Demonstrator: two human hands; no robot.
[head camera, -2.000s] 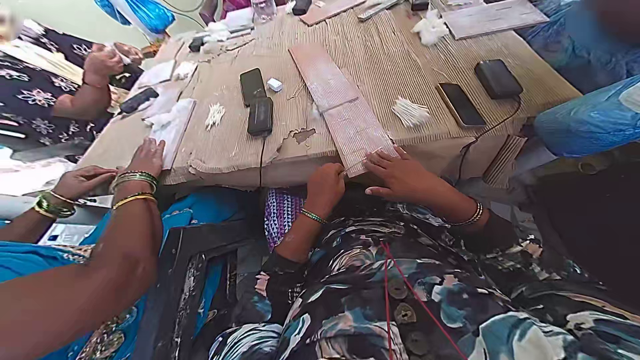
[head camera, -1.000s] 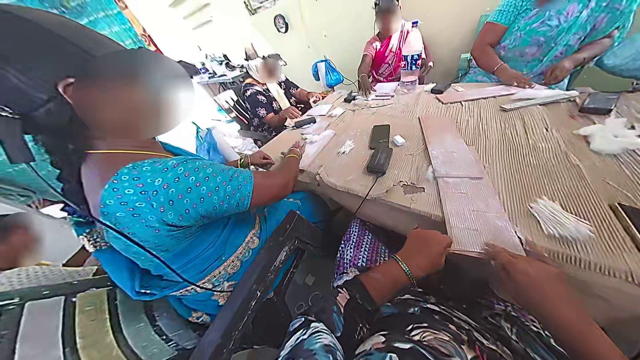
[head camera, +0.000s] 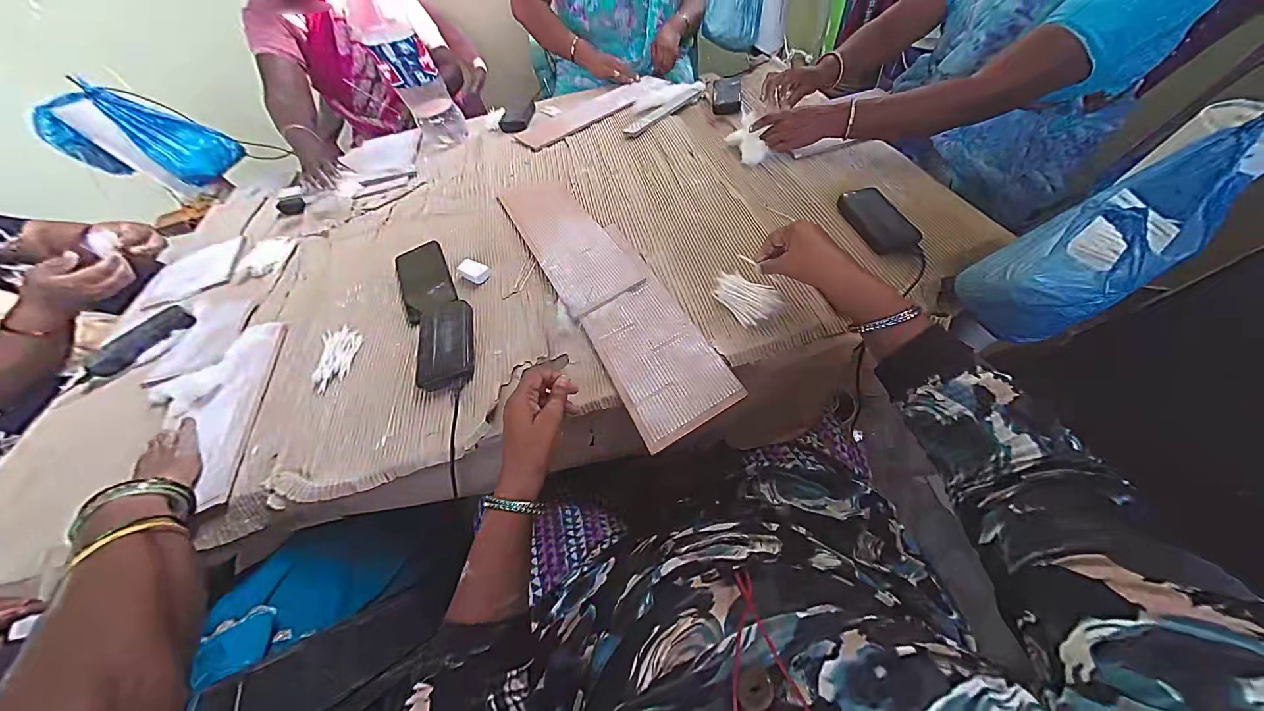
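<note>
Two flat boards, end to end, lie on the table covered with corrugated cardboard: a farther board (head camera: 568, 242) and a nearer board (head camera: 664, 365) whose corner reaches past the table edge. Just left of the nearer board, my left hand (head camera: 540, 400) is at the edge with curled fingers; whether it holds anything is unclear. A pile of thin white cotton wicks (head camera: 749, 299) lies right of the boards. Beside it is my right hand (head camera: 802, 255), its fingertips together at a thin pale strand by the pile; its grip cannot be made out.
Left of the boards lie a black phone (head camera: 444, 346) with a cable, a dark case (head camera: 425, 276), a white cube (head camera: 474, 271) and another wick pile (head camera: 338, 357). A black device (head camera: 879, 219) lies at right. Several co-workers' hands, boards and a plastic bottle (head camera: 420, 84) surround the table.
My right hand has left the nearer board and moved right to the wick pile. My left hand has come off the board's edge and is now left of it. The view has swung considerably.
</note>
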